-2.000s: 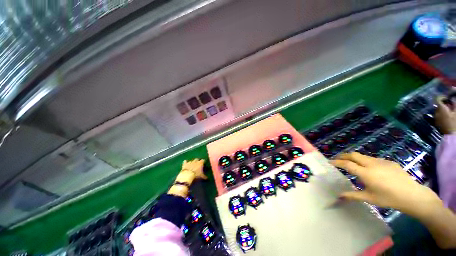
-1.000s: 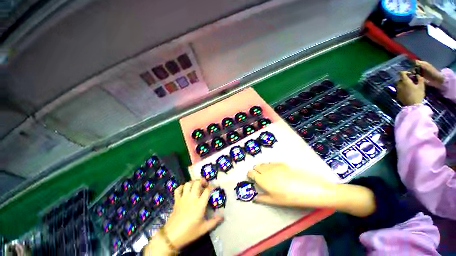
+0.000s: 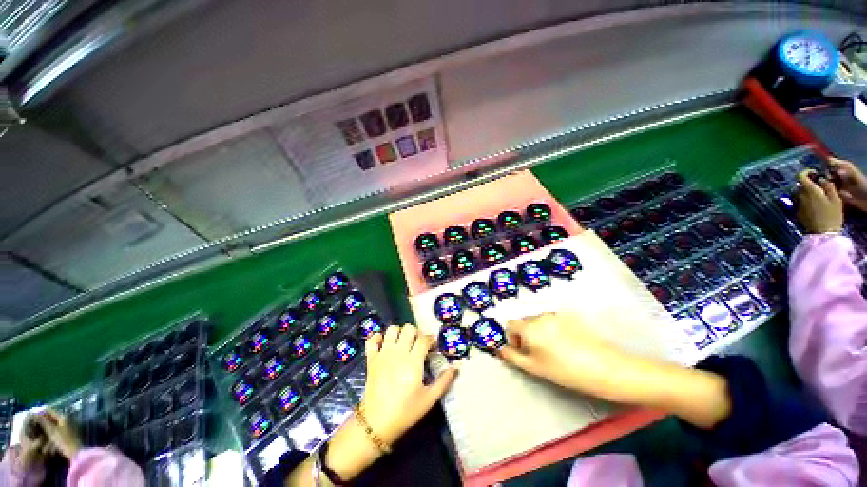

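Lit round smartwatch heads stand on a beige cardboard sheet (image 3: 532, 409): a row of several along its upper edge and two below, side by side. My right hand (image 3: 570, 357) has its thumb and finger at the right edge of the right-hand lower watch head (image 3: 489, 333). My left hand (image 3: 399, 376) is beside the left-hand lower watch head (image 3: 454, 340), fingers spread, over the sheet's left edge; whether it touches the watch is unclear. Two rows of icon-screen watches (image 3: 484, 228) lie above the sheet on a salmon pad (image 3: 456, 204).
Watch trays flank the pad: a lit-screen tray (image 3: 302, 345) left, a dark-screen tray (image 3: 694, 228) right, another dark tray (image 3: 157, 380) far left. Other workers' hands (image 3: 819, 202) are at the right and lower left (image 3: 48, 433). A blue round clock (image 3: 806, 57) stands upper right.
The view has shifted. Since one second ago the right-hand lower watch head has come closer to the left-hand one and to the upper row. My hands remain on either side of the pair.
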